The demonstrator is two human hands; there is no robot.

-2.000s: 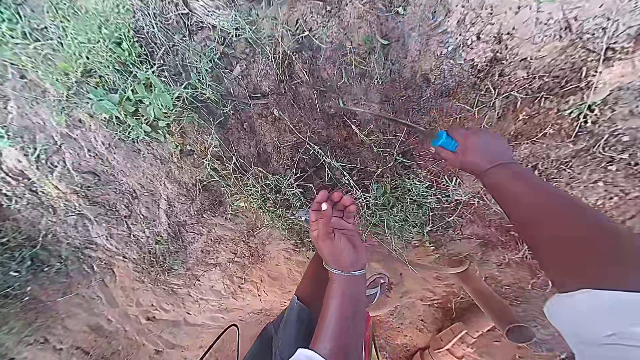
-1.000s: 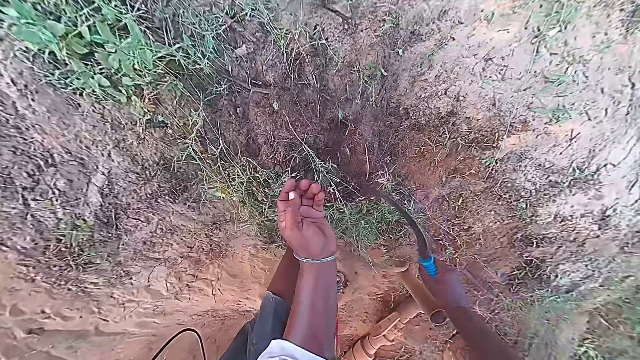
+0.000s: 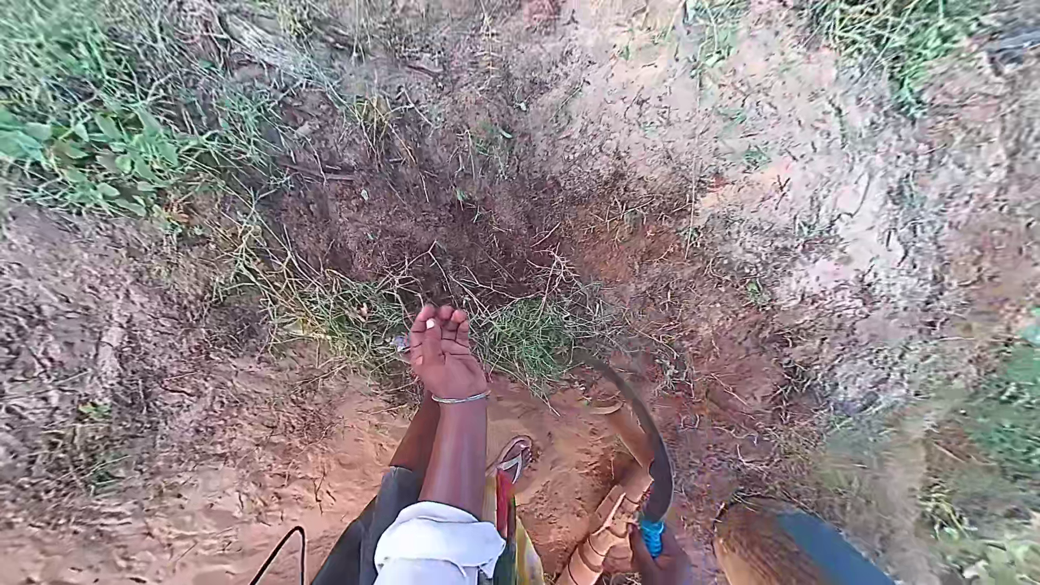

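My left hand [image 3: 445, 353], with a thin bangle at its wrist, is palm up with loosely curled fingers beside green grass [image 3: 532, 337]. Nothing shows in its palm; what its fingertips touch is unclear. My right hand [image 3: 662, 562], at the bottom edge and partly cut off, grips a sickle by its blue-wrapped handle [image 3: 652, 536]. The dark curved blade [image 3: 654, 443] rises from that hand and bends left, its blurred tip near the right side of the grass clump.
A sandalled foot [image 3: 516, 457] is on the sandy soil below the grass. Brown, segmented, tube-like pieces [image 3: 605, 532] lie left of the sickle handle. A rounded brown and blue form [image 3: 772, 540] stands at lower right. Leafy plants [image 3: 122, 158] grow at upper left, and dry twigs [image 3: 552, 276] lie above the grass.
My right hand has drawn the sickle down towards the bottom edge, from the right side two seconds ago. My left hand keeps its loosely curled pose. The view has shifted.
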